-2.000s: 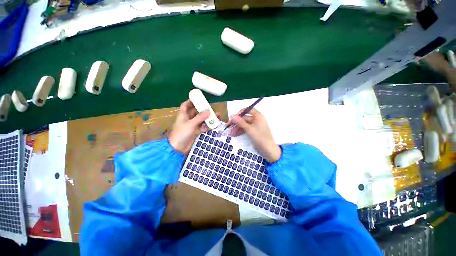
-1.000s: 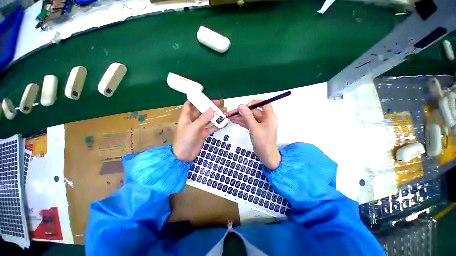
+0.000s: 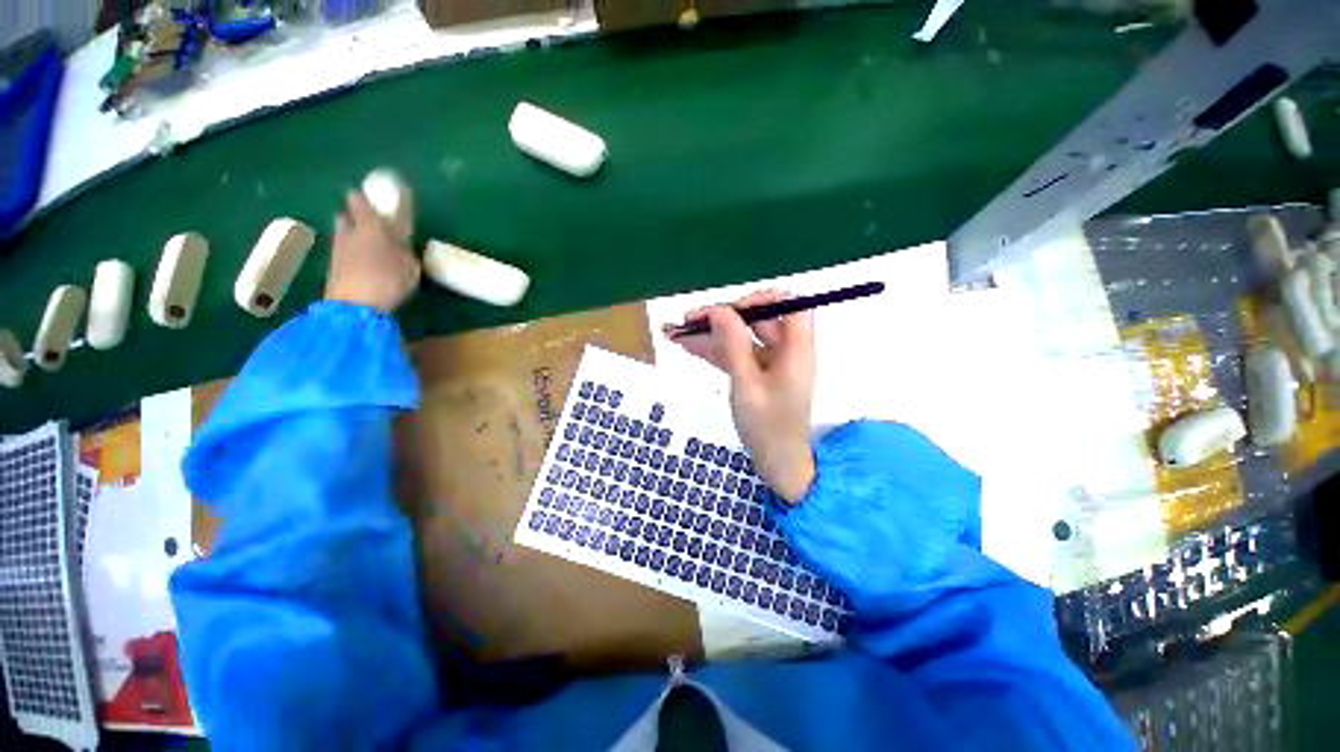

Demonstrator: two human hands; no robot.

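Observation:
My left hand [image 3: 373,257] is out over the green belt, its fingers on a white device housing [image 3: 387,194], which is partly hidden and blurred. My right hand [image 3: 767,375] holds a thin black pen-like tool [image 3: 816,301] above the white paper, its tip pointing left. The sticker sheet [image 3: 669,507] with rows of small dark squares lies tilted between my forearms; gaps show in its upper rows. Another housing [image 3: 476,275] lies on the belt just right of my left hand.
The green belt [image 3: 705,162] carries a housing [image 3: 557,138] farther back and a row of housings at left. A grey metal post [image 3: 1132,140] stands at right. Clear trays with housings [image 3: 1202,436] are beyond it. Brown cardboard [image 3: 485,485] and more sticker sheets [image 3: 37,588] lie at left.
My left hand has moved from beside the tool up-left onto the belt with the housing. The belt's housings have shifted left. My right hand still holds the tool, now apart from the housing.

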